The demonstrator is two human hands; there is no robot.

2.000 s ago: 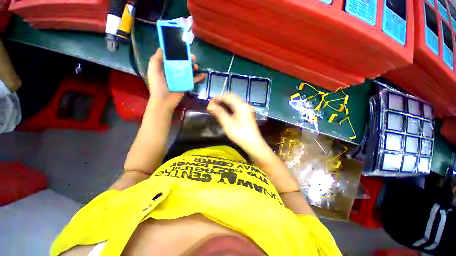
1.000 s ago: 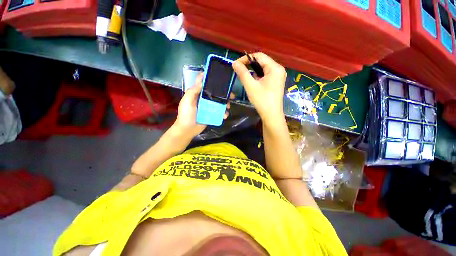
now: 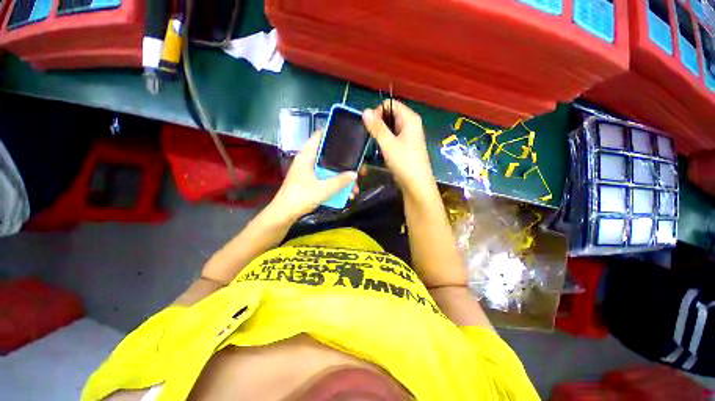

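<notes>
A light-blue keypad phone [image 3: 342, 141] with a dark screen is held screen-up over the bench edge. My left hand [image 3: 307, 177] grips its lower part, with the thumb across the keypad. My right hand [image 3: 401, 141] is at the phone's upper right edge, its fingertips touching or very near it, and holds thin dark tweezers [image 3: 390, 103] pointing up. A lens tray [image 3: 296, 131] lies on the bench behind the phone and is mostly hidden by the phone and my hands.
Red phone tray stacks [image 3: 447, 59] line the back. Yellow pull tabs [image 3: 513, 149] lie right of my hands, above a waste box [image 3: 541, 301]. Spare lens trays [image 3: 627, 184] stand far right. A screwdriver-like tool [image 3: 163, 47] and white tissue [image 3: 259, 51] are left.
The phone has moved right and down from the upper left into the middle. My right hand has moved up to its edge. My left thumb now lies over the keypad.
</notes>
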